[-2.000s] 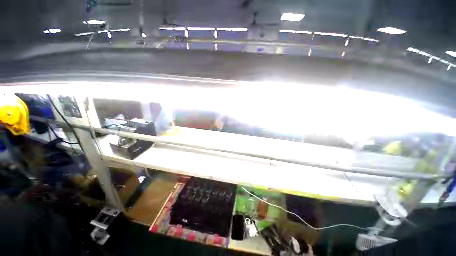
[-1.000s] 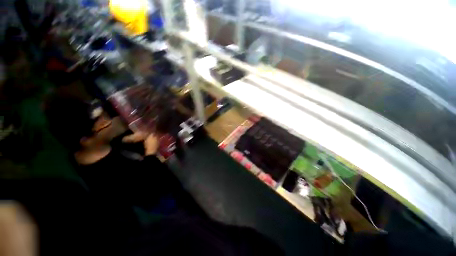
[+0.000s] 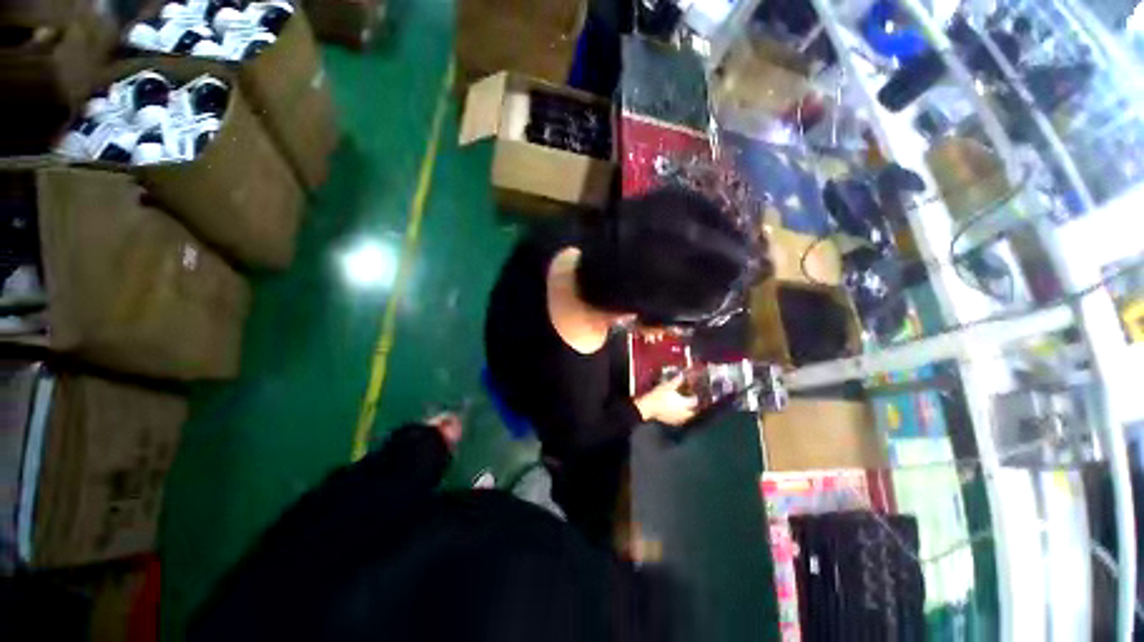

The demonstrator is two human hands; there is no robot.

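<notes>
My left hand is small and blurred at the end of a black sleeve, over the green floor; its fingers cannot be made out. A blurred skin-toned patch at the edge of the dark green bench mat may be my right hand; what it touches cannot be told. Black trays with rows of round parts lie on a pink-edged mat at the lower right. A white-and-black box stands at the bench end.
A person in black sits at the red-matted bench, a hand near the box. Wired modules lie beyond. Open cartons with white and black parts stand left. Another open carton stands by the bench. Shelf posts rise right.
The view has swung left and down from the lit shelf, past the neighbouring bench, to the floor and cartons. The black trays now show at the lower right. My left hand has come into view.
</notes>
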